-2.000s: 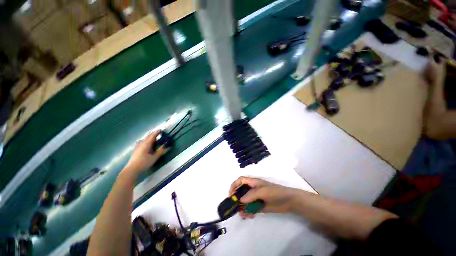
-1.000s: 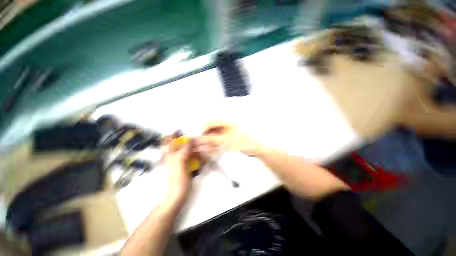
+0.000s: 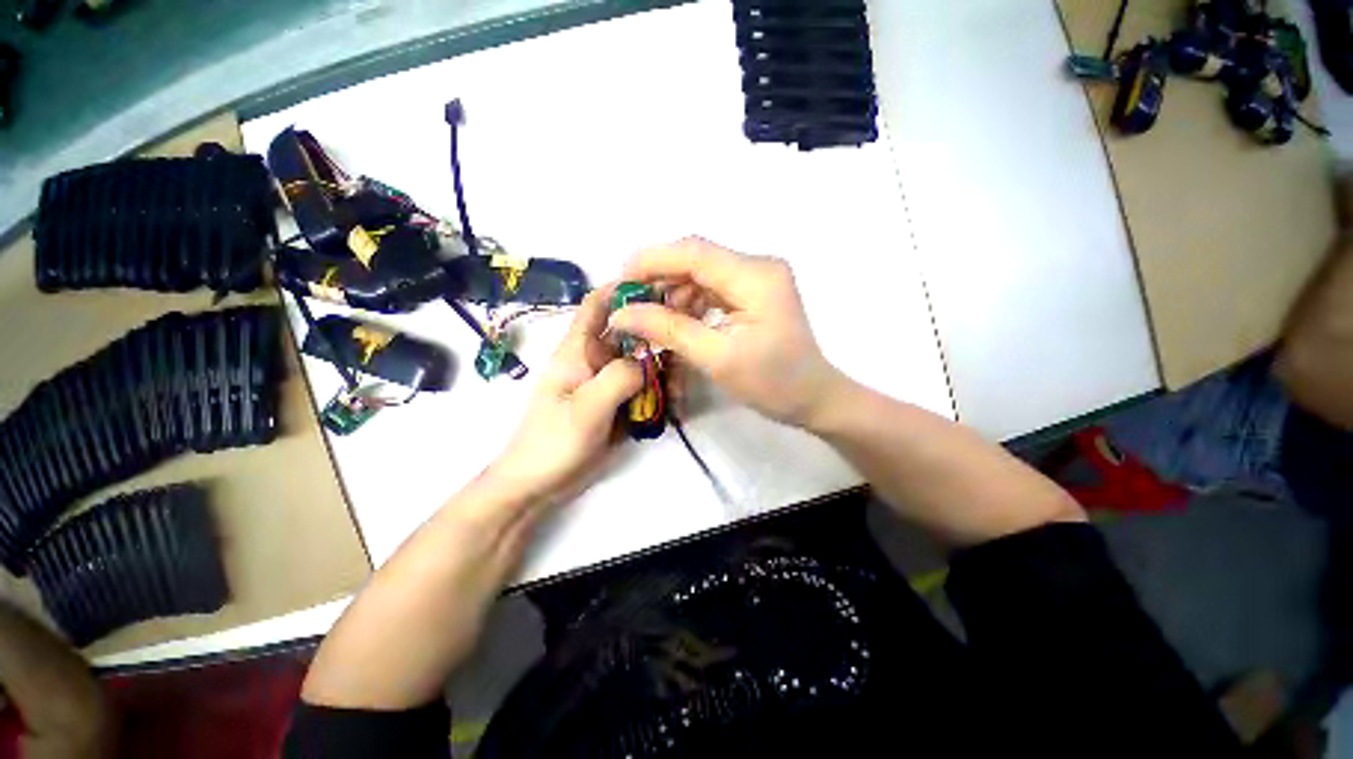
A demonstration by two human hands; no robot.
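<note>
A half-assembled unit [image 3: 649, 411] is held between my two hands over the white bench top. Its black body with a yellow-orange patch points down toward me, and thin wires run up to a small green circuit board [image 3: 634, 295]. My left hand [image 3: 571, 403] grips the body from the left. My right hand [image 3: 730, 329] has its thumb and fingers at the green board. A thin black cable [image 3: 695, 449] hangs from the unit toward the bench's near edge. My fingers hide part of the board and housing.
Several open black units with yellow marks [image 3: 379, 267] lie at the left. Three ribbed rows of black pieces [image 3: 149, 223] lie on left cardboard [image 3: 282, 519]; stacked covers [image 3: 809, 74] are at the far edge. More units [image 3: 1140, 86] lie on right cardboard. Other people's arms show at both sides.
My left hand has come back from the belt and joined my right at a unit over the bench. The view has turned down and left, showing the ribbed rows.
</note>
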